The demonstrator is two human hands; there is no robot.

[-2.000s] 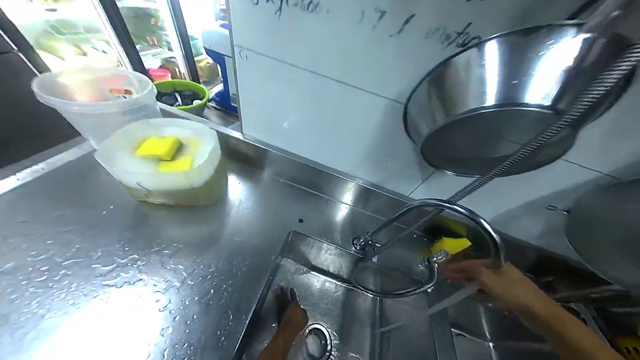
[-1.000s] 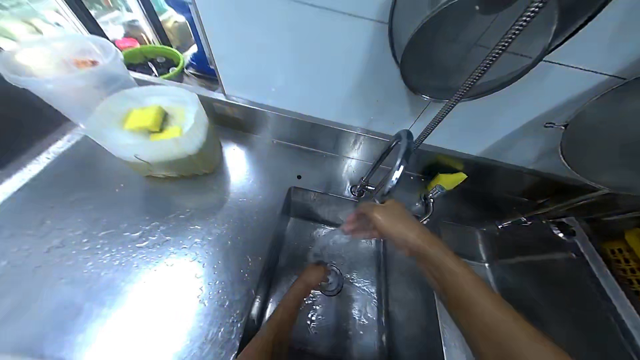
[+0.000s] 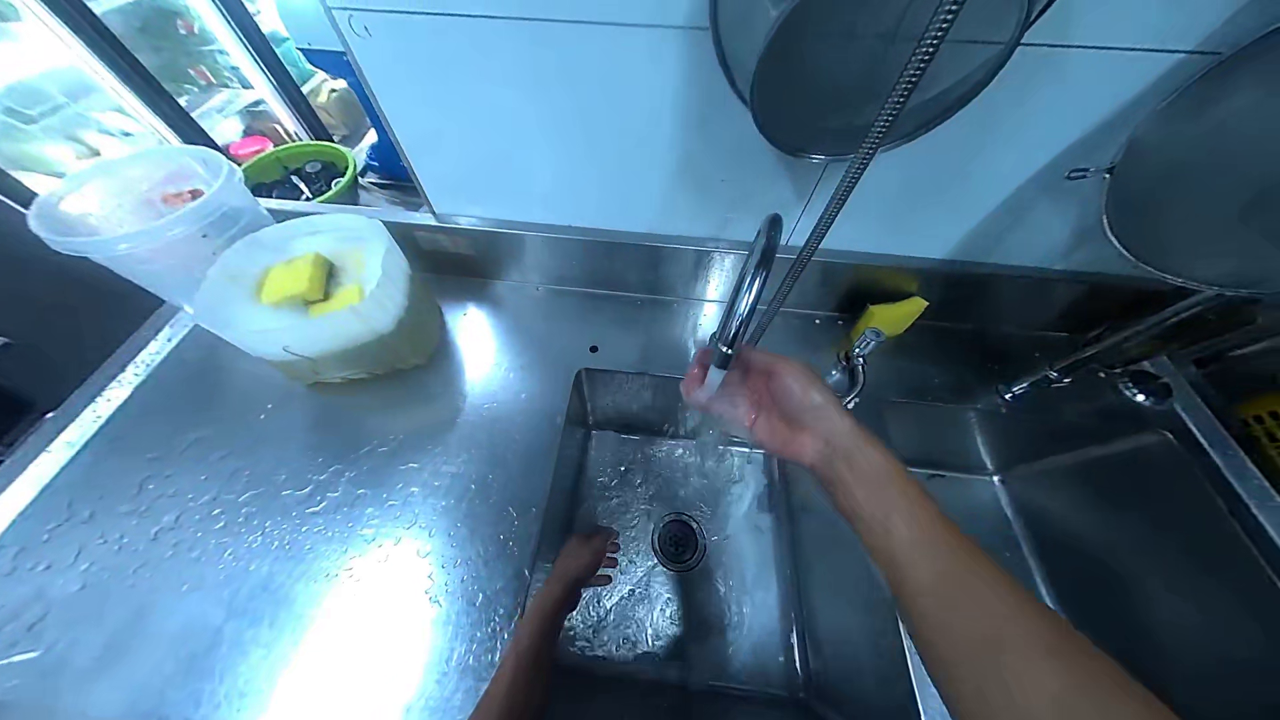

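Note:
Water runs from the curved metal faucet (image 3: 748, 285) into the left basin of a stainless steel sink (image 3: 735, 640). At the faucet's outlet is my right hand (image 3: 765, 400), its palm and fingers around the stream; whether it grips the spout I cannot tell. My left hand (image 3: 588, 560) is low in the basin, left of the round drain strainer (image 3: 678, 541), with fingers apart and nothing in it. Wet, rippling water covers the basin floor. Behind my right wrist stands a small metal tap (image 3: 858, 360) with a yellow sponge (image 3: 890, 317) beside it.
On the wet steel counter (image 3: 230, 560) at left stand a whitish container (image 3: 370, 340) with yellow sponge pieces (image 3: 297, 280) on top and a clear plastic tub (image 3: 150, 220). A green bowl (image 3: 335, 185) is behind. A flexible metal hose (image 3: 870, 150) crosses before a hanging metal pan (image 3: 890, 80). Another basin (image 3: 1130, 520) lies right.
My right hand has moved from near the small tap and yellow sponge to the faucet's outlet. The faucet's spout has swung round. My left hand stays low in the basin. The view has shifted.

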